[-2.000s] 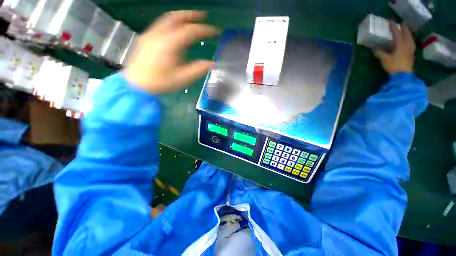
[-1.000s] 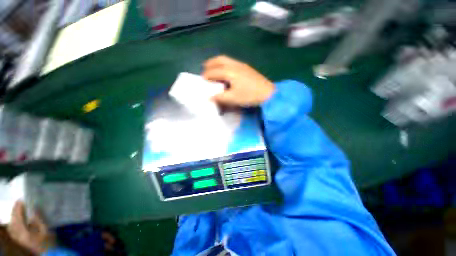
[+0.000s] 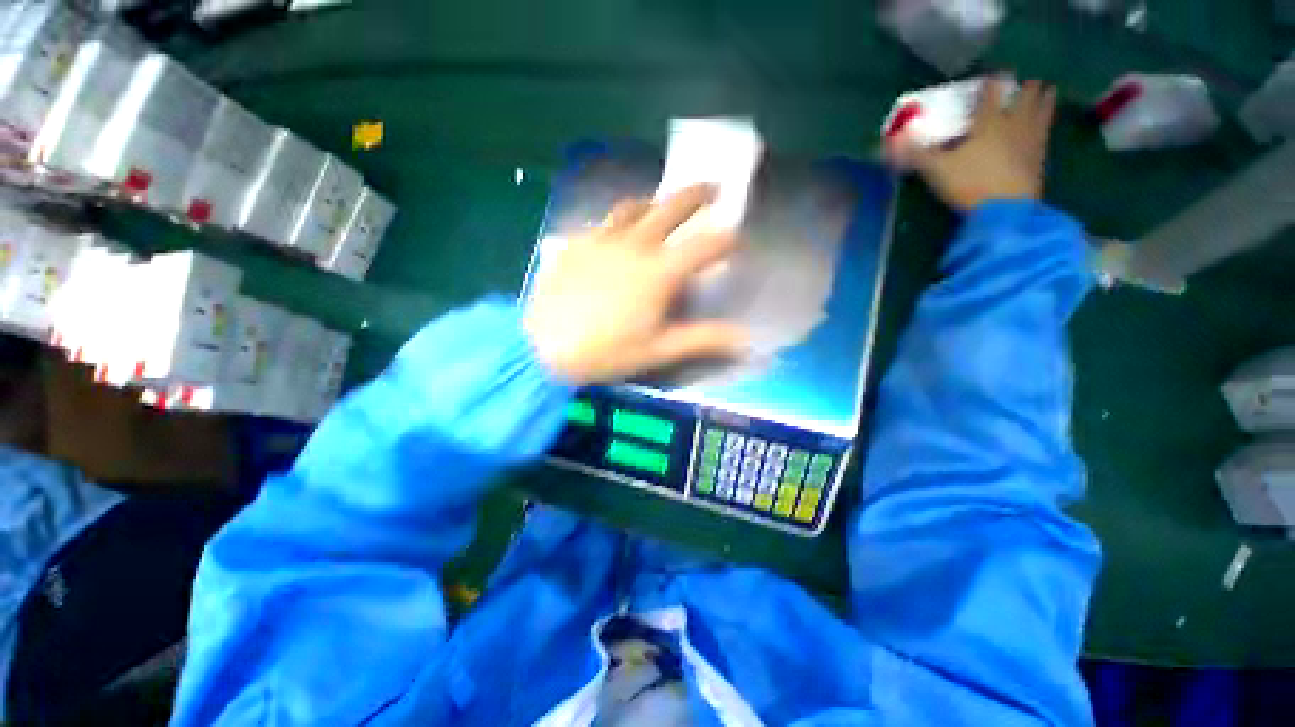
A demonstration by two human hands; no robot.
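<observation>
A white product box lies on the silver pan of the digital scale, and its lower part is hidden by my left hand. My left hand is over the pan with fingers spread, its fingertips over the box; whether they touch it is unclear. My right hand, slightly blurred, is beyond the scale's far right corner with its fingers around another white box with a red end. The green displays are partly covered by my left hand and sleeve.
Rows of white boxes stand on the left, with another group nearer me. More boxes lie at far right. A grey metal post slants in at right. A person's blue sleeve shows at lower left.
My right hand has gone from over the scale to a box at the far right. My left hand, earlier at the boxes on the left, is now over the pan. The camera view has turned.
</observation>
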